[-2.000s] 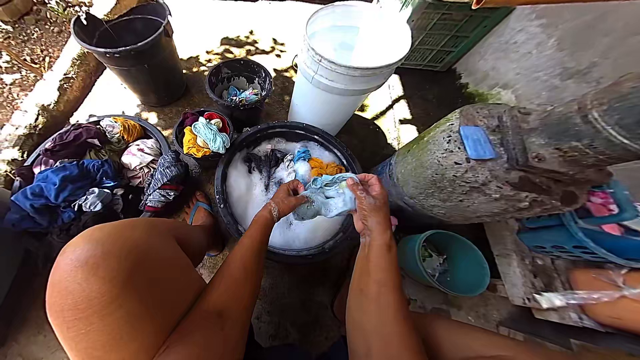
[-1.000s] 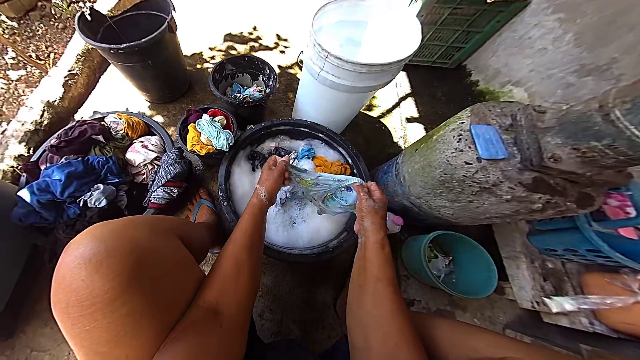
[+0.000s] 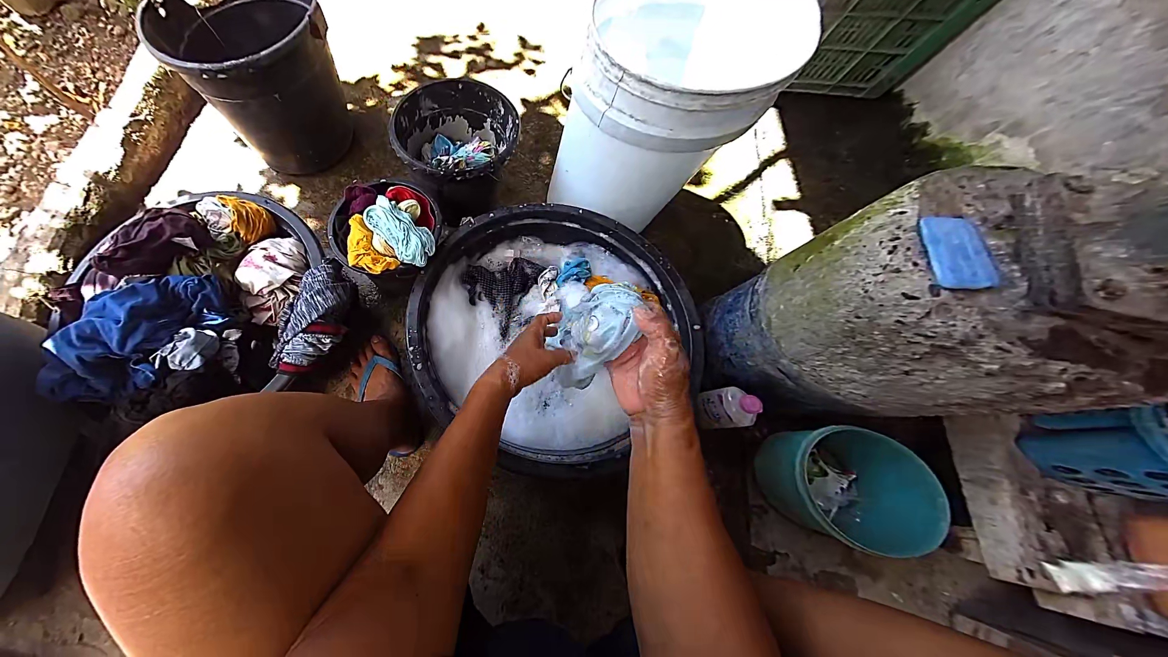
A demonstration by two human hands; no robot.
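A round black tub of sudsy water stands between my legs. Over its right half, my right hand cups a bunched, wet light-blue cloth from the right. At the cloth's left side is my left hand, fingers spread; whether its fingertips touch the cloth cannot be told. Behind the cloth, a dark checked cloth, a bright blue piece and an orange-yellow one lie in the foam.
Heaped clothes fill a basin at left, beside a small bucket of cloths. Behind stand black buckets and a tall white bucket. At right are a concrete cylinder, a pink-capped bottle and a teal bucket.
The light-blue cloth was stretched between both hands and is now bunched at my right hand. My left hand has let its end go and its fingers have spread.
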